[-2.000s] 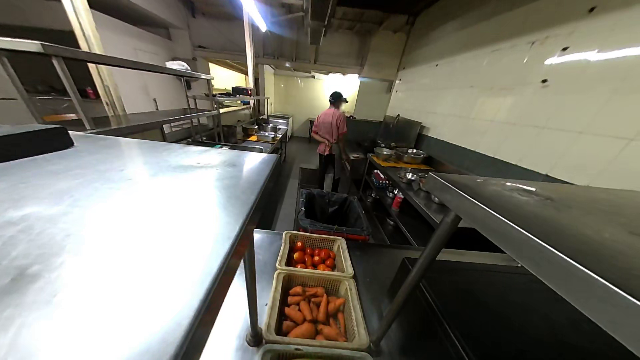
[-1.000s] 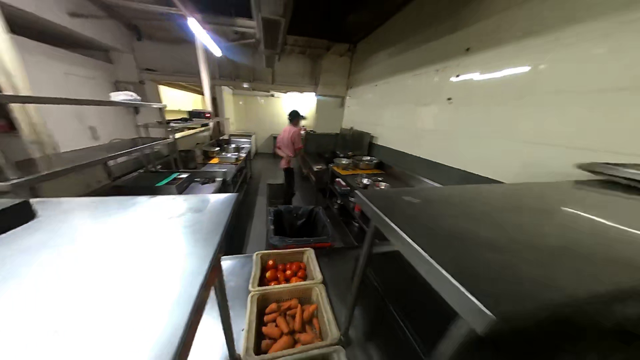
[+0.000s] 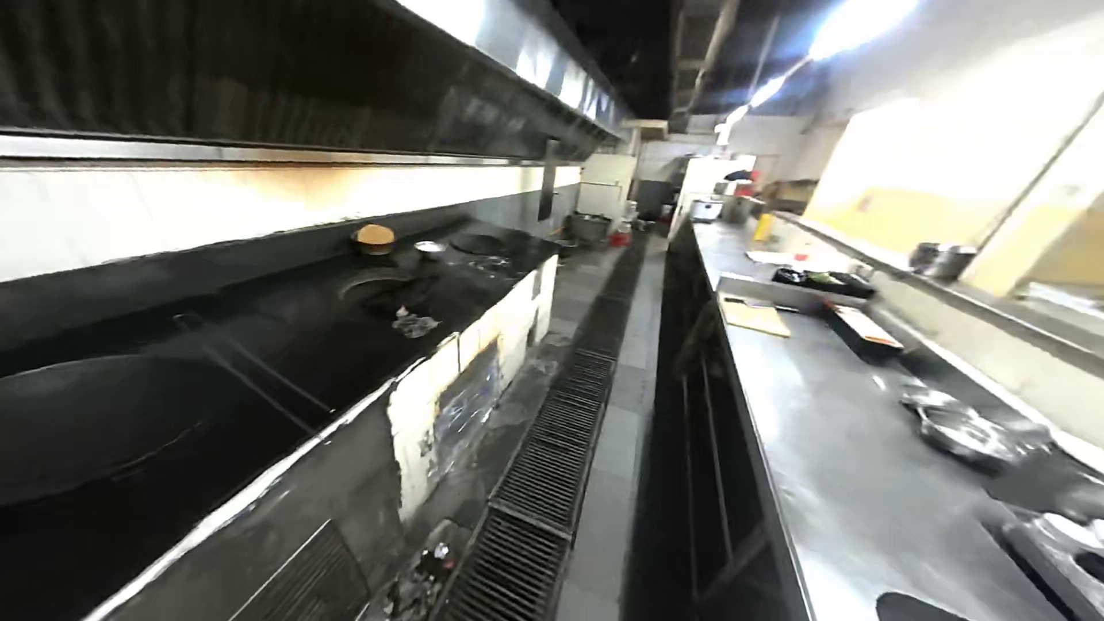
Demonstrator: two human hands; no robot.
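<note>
Neither my left hand nor my right hand shows in the head view. On the left runs a dark cooking range (image 3: 259, 379) with a large wok (image 3: 95, 423) at its near end. Two thin metal rods (image 3: 259, 371) lie across it. Farther along are a crumpled piece of foil or cloth (image 3: 415, 323) and a round tan-topped pot (image 3: 374, 239). Along the right stands a stainless steel counter (image 3: 828, 431) bearing a cutting board (image 3: 754, 316), a long black tray (image 3: 864, 330) and shiny metal bowls (image 3: 962, 427).
Between range and counter, a metal floor grate (image 3: 552, 457) runs down the tiled aisle. Debris (image 3: 431, 561) lies beside it at the near left. An exhaust hood (image 3: 362, 78) overhangs the range. Large pots (image 3: 590, 227) and a red container (image 3: 619, 238) stand at the far end.
The view has swung strongly to a different aisle. The crates of tomatoes and carrots, the black-lined bin and the person in a pink shirt are out of view.
</note>
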